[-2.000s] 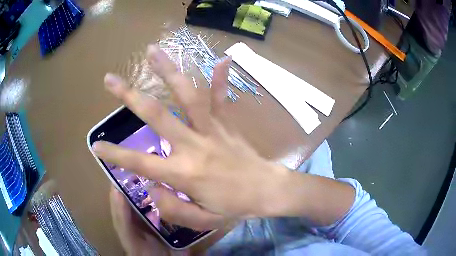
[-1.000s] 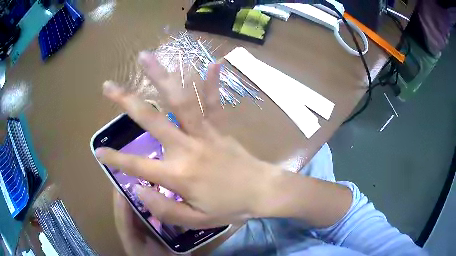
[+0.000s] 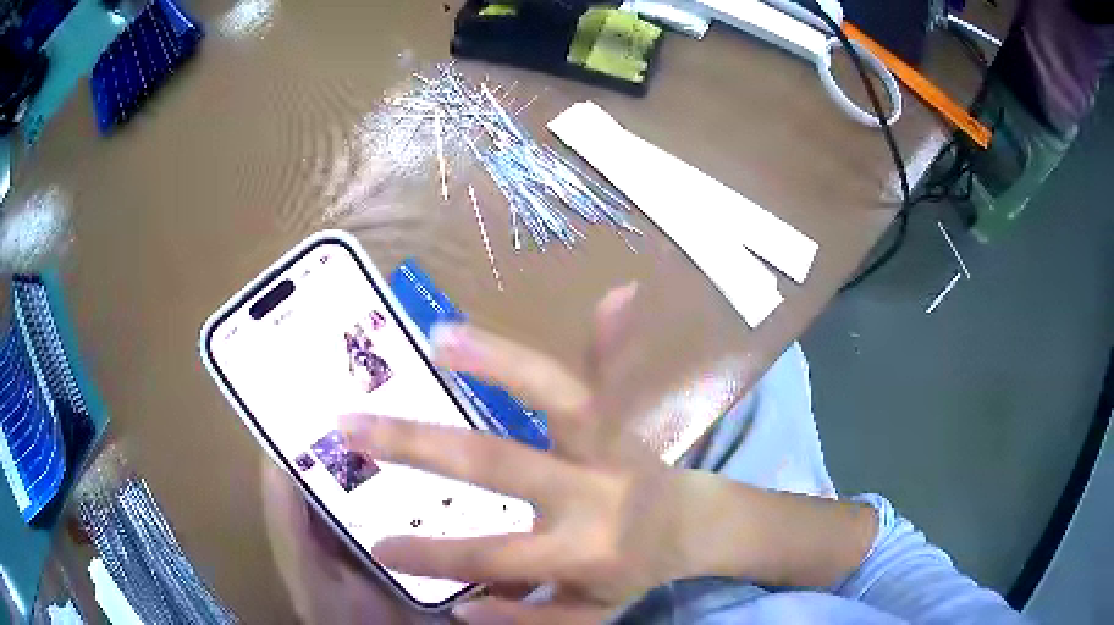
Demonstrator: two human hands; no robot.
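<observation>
A smartphone (image 3: 287, 379) with a white edge and a bright, mostly white screen showing small pictures is tilted in front of me. My left hand (image 3: 299, 549) holds it from below and is mostly hidden behind it. My right hand (image 3: 525, 488) is over the lower screen with fingers spread, slightly blurred, holding nothing. One fingertip is at a small picture; whether it touches cannot be told. A blue solar cell (image 3: 422, 299) lies on the table, partly hidden by the phone and right hand.
Loose ribbon offcuts (image 3: 519, 171) and white strips (image 3: 684, 208) lie beyond. A black tray (image 3: 525, 43) with a yellow sponge, a cable and an orange strip (image 3: 922, 88) are behind. Bundled ribbon (image 3: 147, 549) and blue cells (image 3: 31, 415) are left.
The phone screen has gone from a purple picture to a mostly white page. My right hand has moved down and right, its fingers lower on the screen, uncovering the offcuts and more of the blue cell.
</observation>
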